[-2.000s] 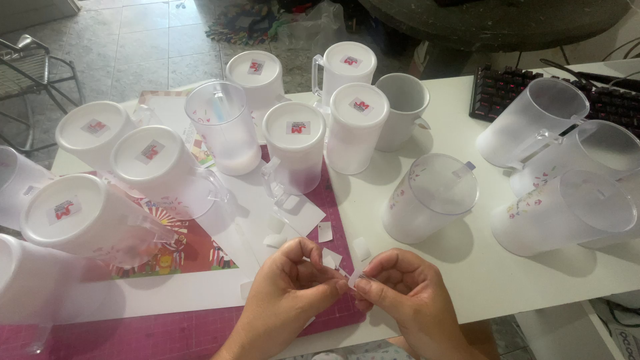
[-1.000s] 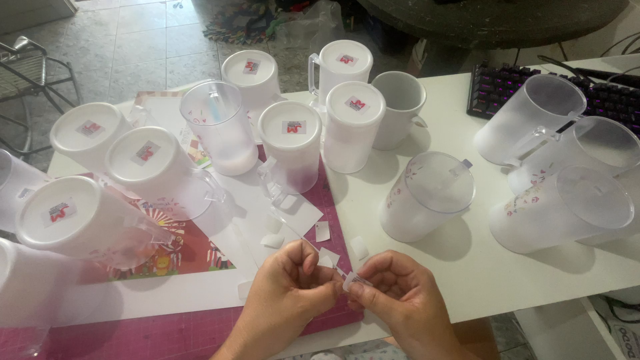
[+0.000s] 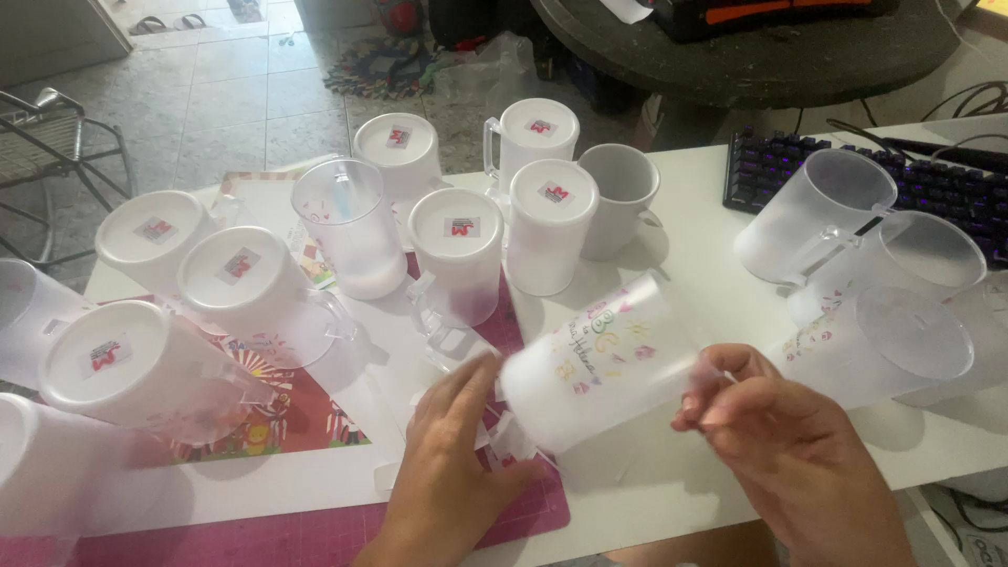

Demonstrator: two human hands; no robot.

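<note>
A frosted plastic mug (image 3: 602, 362) with a colourful print and writing is tilted on its side between my hands, its base toward the left. My left hand (image 3: 457, 465) is spread at the base, thumb and fingers apart; whether it bears the mug's weight is unclear. At the rim end, my right hand (image 3: 748, 409) has its fingertips pinched together on a small pale piece, blurred, likely a sticker. Small white pieces (image 3: 512, 441) lie beside my left hand. Upturned mugs (image 3: 455, 228) with stickers on their bases stand beyond.
Several frosted mugs (image 3: 819, 205) stand upright at the right by a black keyboard (image 3: 756, 169). A grey mug (image 3: 618, 197) is at the back. More upturned mugs (image 3: 110, 370) crowd the left, around printed sheets (image 3: 307, 425) and a pink cutting mat (image 3: 543, 504).
The printed mug, upright at the right of centre before, is now tilted between my hands. My hands, close together earlier, have moved apart.
</note>
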